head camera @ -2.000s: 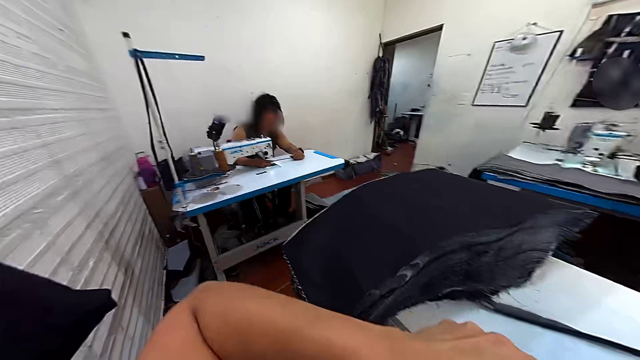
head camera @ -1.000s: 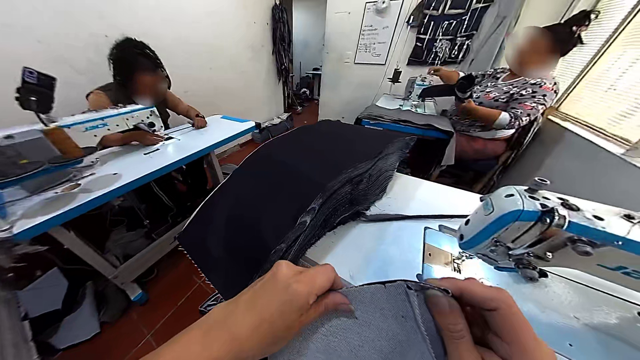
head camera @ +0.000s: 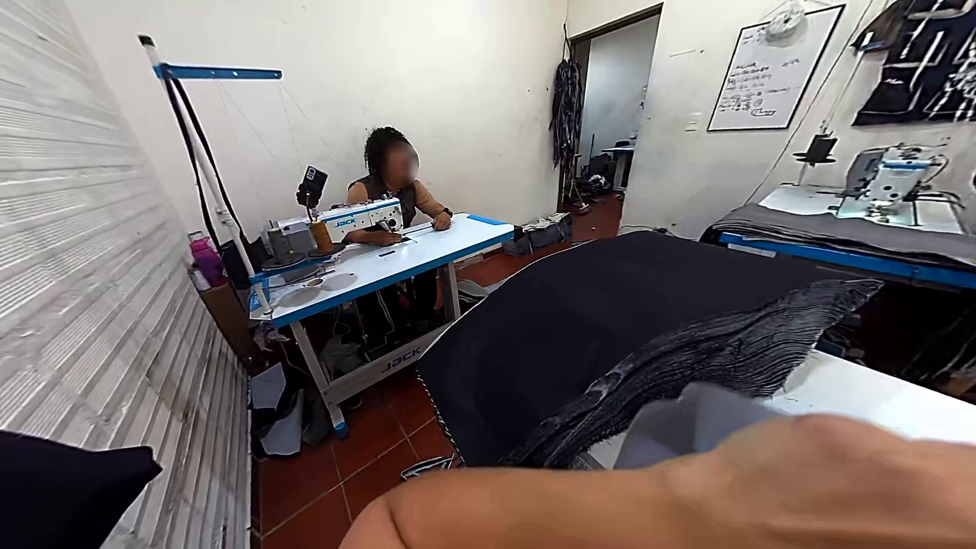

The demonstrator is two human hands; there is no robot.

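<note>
My left forearm crosses the bottom of the head view, with my left hand (head camera: 846,480) at the lower right. Its fingers cannot be made out, so any grip is hidden. A piece of grey fabric (head camera: 694,419) rises just behind the wrist. Beyond it, a thick stack of dark denim-like panels (head camera: 564,335) with frayed edges lies partly on the white sewing table (head camera: 900,412). My right hand is out of view.
A person (head camera: 393,179) sits at a Jack sewing machine (head camera: 358,217) on a white, blue-edged table. Another sewing machine (head camera: 896,183) stands at the right behind layered grey fabric (head camera: 793,229). Dark cloth (head camera: 69,488) shows at lower left. Scraps (head camera: 282,419) lie on the tiled floor.
The view has swung left since one second ago, when both hands held grey fabric near a sewing machine. That machine and my right hand are now out of view.
</note>
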